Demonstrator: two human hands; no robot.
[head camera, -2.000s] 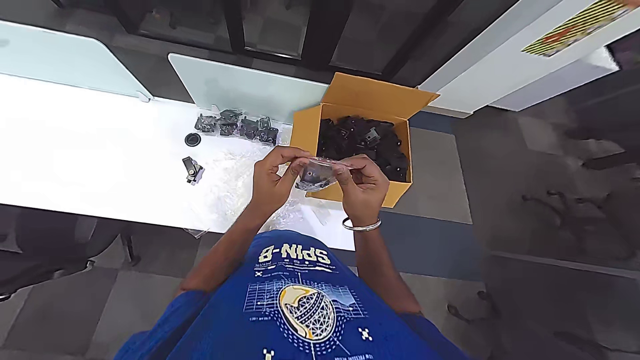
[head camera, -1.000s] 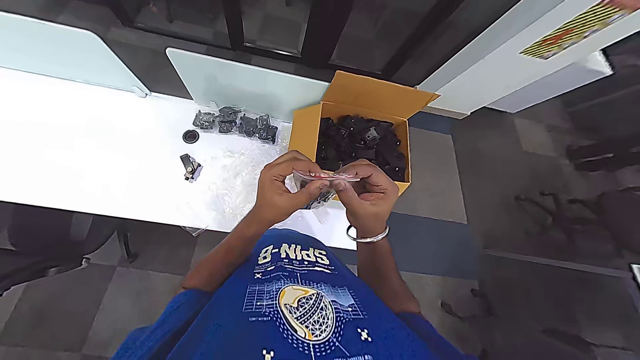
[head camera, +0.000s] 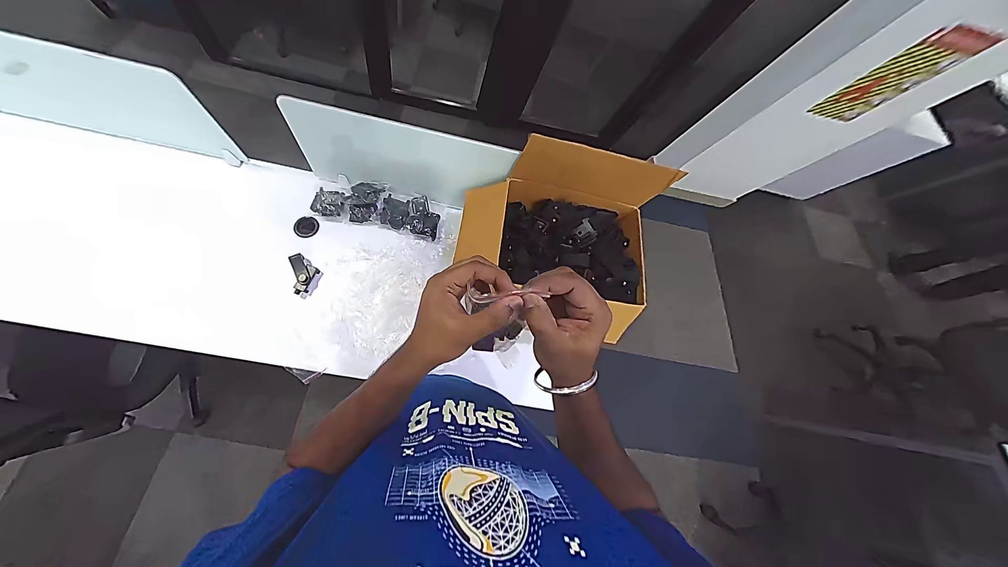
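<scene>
My left hand (head camera: 465, 311) and my right hand (head camera: 568, 323) pinch the top edge of a small clear plastic bag (head camera: 504, 297) between thumbs and fingers, close together. A dark part, its kind not clear, hangs in the bag below my fingertips. Just beyond my hands stands an open cardboard box (head camera: 478, 220) filled with black plastic parts (head camera: 579, 236). Crumpled clear plastic bags (head camera: 378, 295) lie in a heap on the white table left of my left hand.
Several bagged black parts (head camera: 362, 205) lie along a frosted desk divider (head camera: 394, 142). A round black disc (head camera: 306, 227) and a small black-and-metal device (head camera: 302, 274) rest on the white table (head camera: 157, 236). An office chair (head camera: 79, 386) stands at the near left.
My fingertips have come closer together on the bag's edge. The bag, seen spread between my hands two seconds ago, now hangs lower and is partly hidden by my fingers.
</scene>
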